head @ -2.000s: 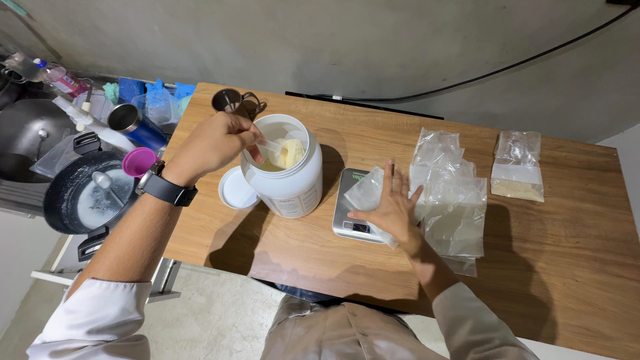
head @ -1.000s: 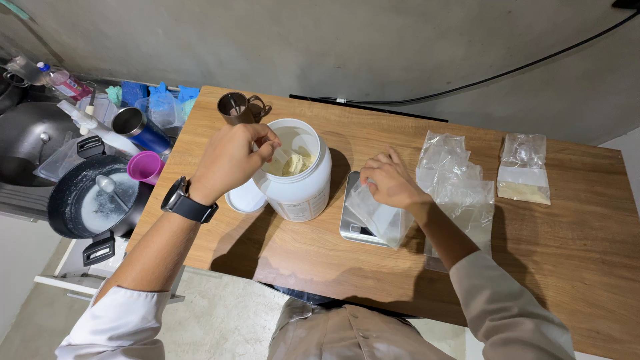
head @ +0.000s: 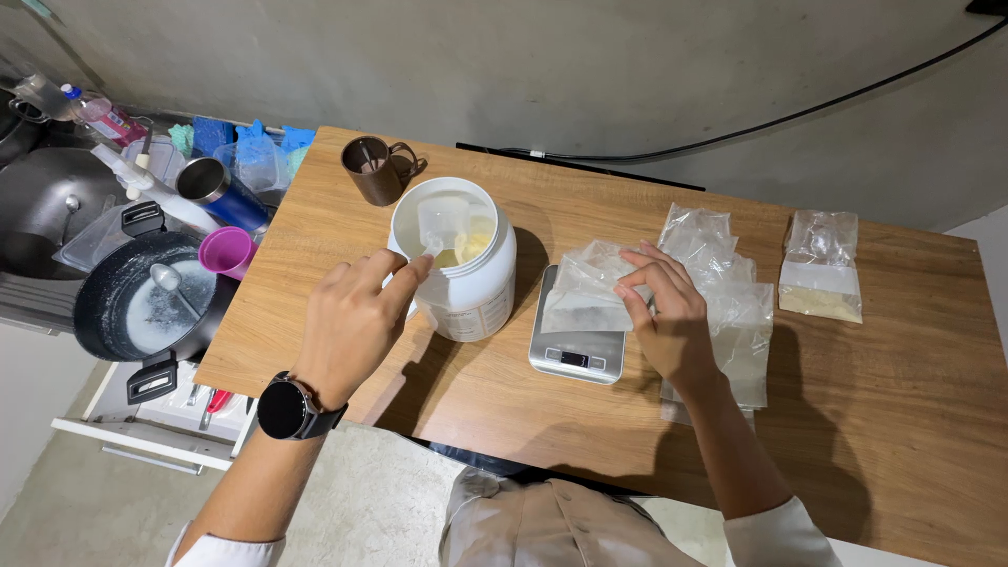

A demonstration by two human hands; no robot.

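My left hand [head: 358, 315], with a black watch on the wrist, pinches the handle of a clear plastic scoop [head: 442, 220] over the mouth of a white plastic tub [head: 472, 303]. Pale yellow powder [head: 474, 246] shows inside the tub. To the right, my right hand [head: 665, 315] holds the edge of a clear plastic bag [head: 587, 291] between thumb and fingers. That bag lies over a silver digital kitchen scale [head: 579, 370] with a lit display. Beside my right hand, several clear plastic bags [head: 736, 323] overlap on the wooden table [head: 890, 409].
A bag holding pale powder [head: 820, 303] lies at the right. A dark brown mug [head: 374, 177] stands behind the tub. Left of the table are a black pot [head: 102, 315] with a spoon, a pink cup [head: 227, 250], a blue tumbler [head: 236, 201], a sink [head: 39, 197] and an open drawer [head: 150, 433].
My right hand has gone from spread fingers over the scale to gripping the bag's edge. My left hand has stayed by the tub's mouth, and more of the scoop shows.
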